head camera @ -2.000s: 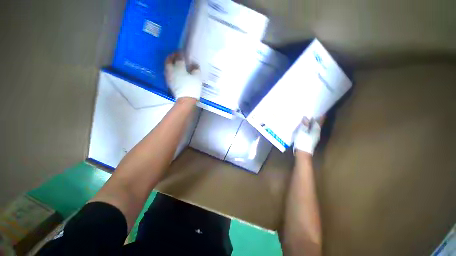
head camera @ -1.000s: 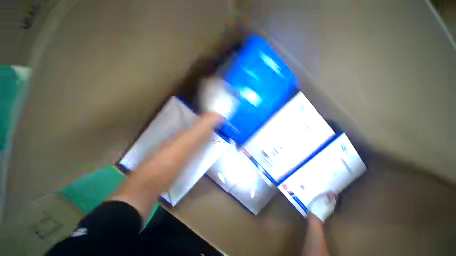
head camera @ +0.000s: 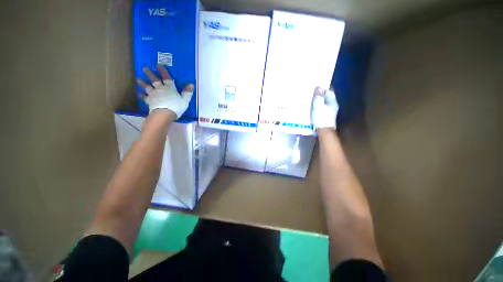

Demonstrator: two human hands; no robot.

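Observation:
Three product boxes stand side by side in a brown shipping carton (head camera: 259, 198). The left one is a blue product box (head camera: 165, 33) with "YAS" print. The middle one is a white product box (head camera: 234, 71) and the right one another white product box (head camera: 300, 66). My left hand (head camera: 165, 99), in a white fingerless glove, lies spread on the blue box's face. My right hand (head camera: 325, 110), also gloved, rests against the lower right edge of the right white box; its grip is not clear. A white-sided box (head camera: 174, 160) stands nearer me at left.
Further white box ends (head camera: 248, 150) show below the white boxes. A dark blue surface (head camera: 353, 77) lies in shadow right of the row. Brown carton walls rise at both sides. Green floor (head camera: 303, 256) shows beyond the near carton edge.
The blue box and two white boxes have gone from slanted in view to nearly upright and side by side. My left hand now lies flat on the blue box; my right hand is at the right box's side.

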